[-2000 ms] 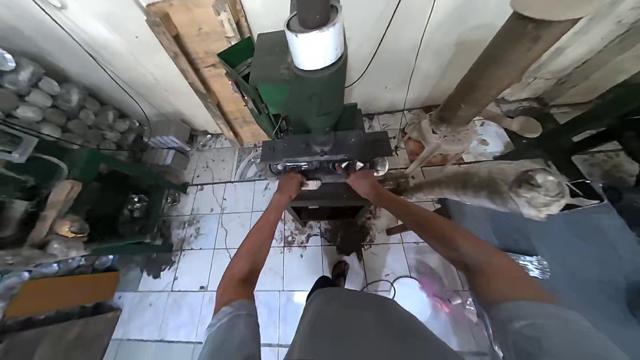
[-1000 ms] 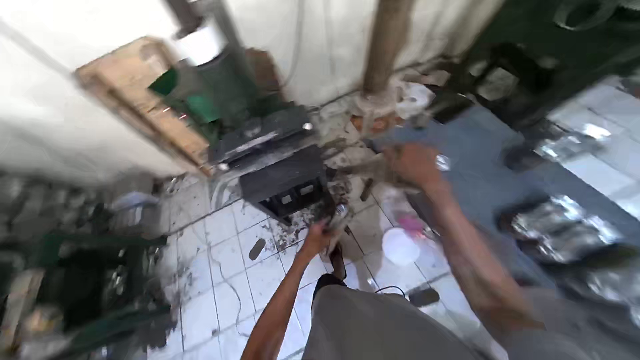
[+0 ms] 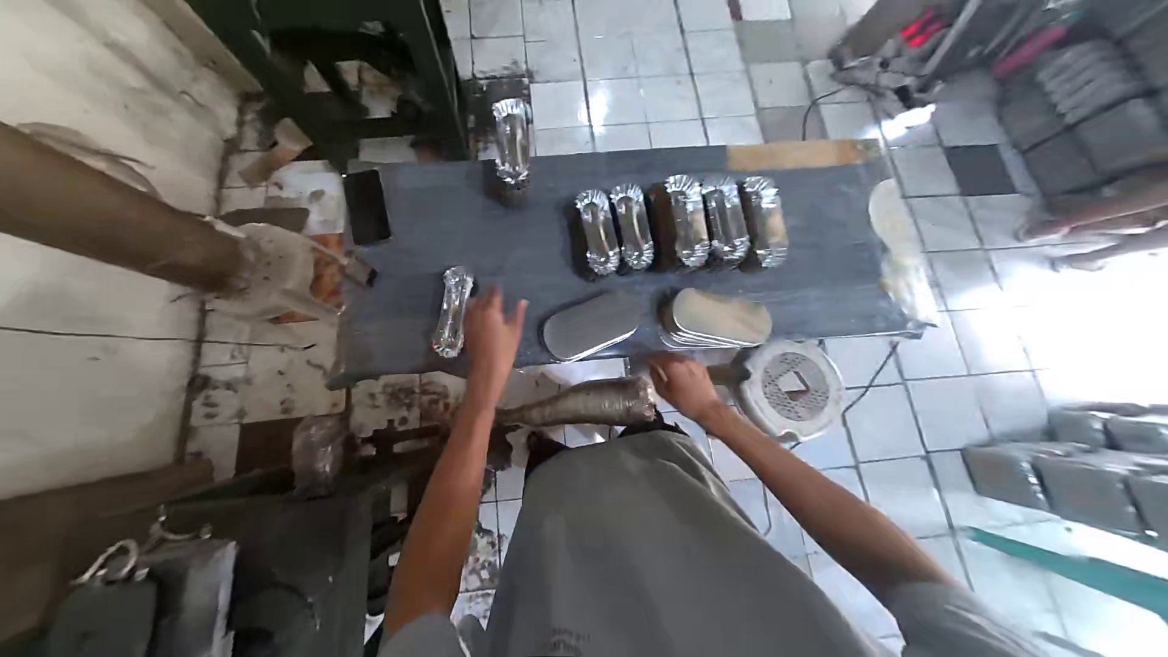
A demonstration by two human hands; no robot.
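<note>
My left hand (image 3: 494, 339) is over the near left part of the low grey table (image 3: 493, 237), fingers apart, just right of a small foil tray (image 3: 452, 312). My right hand (image 3: 684, 385) is half curled at the table's near edge, by the end of a wrapped, club-like roll (image 3: 584, 403); whether it holds anything I cannot tell. Between and beyond my hands lie a stack of grey oval-ended sheets (image 3: 591, 326) and a stack of beige ones (image 3: 721, 318). Several foil trays (image 3: 686, 222) stand in a row farther back, with another stack of foil trays (image 3: 512, 141) at the far edge.
A round white plastic stool (image 3: 792, 391) stands near my right hand. A dark phone-like slab (image 3: 367, 207) lies at the table's left end. Left are a post (image 3: 109, 210) and a green metal frame (image 3: 447, 82). Wrapped blocks (image 3: 1077, 465) lie at right, and part of another person (image 3: 1109, 214) shows.
My hands have left the green machine, where both were two seconds ago, and are now at the grey table. The view has turned strongly to the right.
</note>
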